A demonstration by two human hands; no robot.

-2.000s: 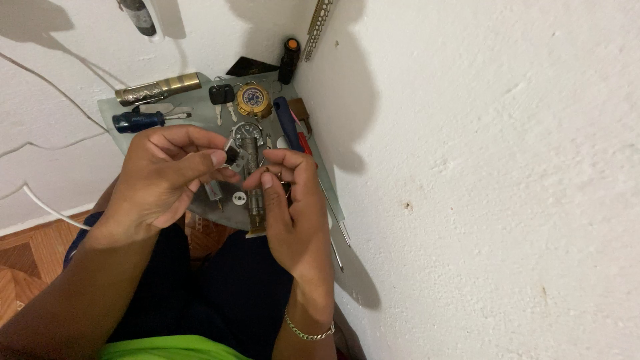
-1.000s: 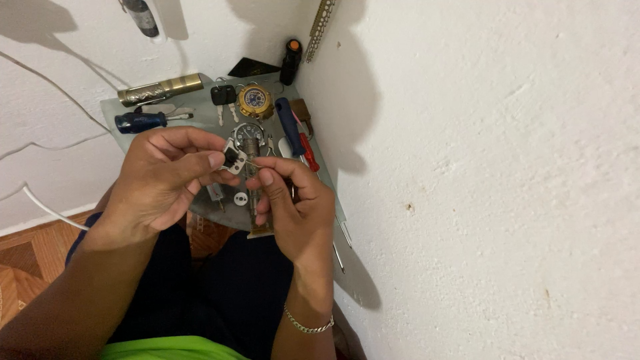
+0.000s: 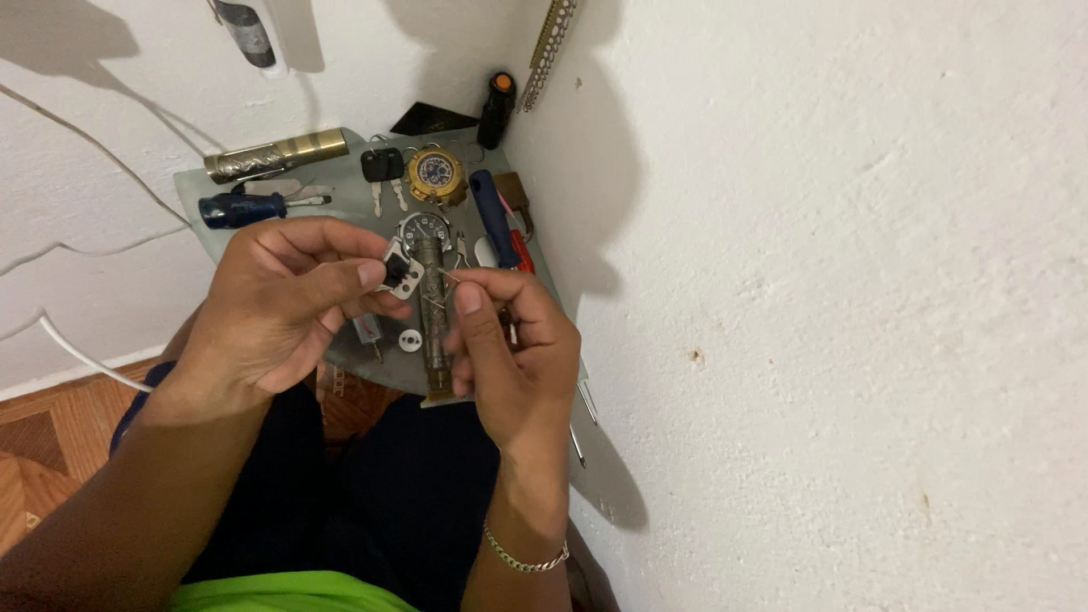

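Note:
My left hand (image 3: 293, 297) pinches a small metal plate with a black part (image 3: 404, 270) between thumb and fingers. Close to its right, my right hand (image 3: 514, 340) holds a thin metal pin or wire (image 3: 448, 275) between thumb and forefinger, its tip pointing towards the plate. Below the hands lies an engraved metal hair trimmer (image 3: 433, 319), its blade end towards me. A round watch face (image 3: 424, 231) sits at its far end. A small white disc (image 3: 410, 341) and a small metal piece with a shaft (image 3: 368, 331) lie to its left.
The glass corner shelf (image 3: 340, 221) bears a brass-coloured cylindrical casing (image 3: 276, 155), a blue screwdriver (image 3: 244, 209), keys (image 3: 382, 167), a gold watch (image 3: 435, 176), a blue-handled tool (image 3: 493, 217), a padlock (image 3: 514, 197) and a black-and-orange object (image 3: 497, 110). A white wall (image 3: 807, 255) borders it on the right.
The plate in my left hand has turned, so more of its face shows. My right hand has moved slightly away from it, and the pin between its fingers now shows.

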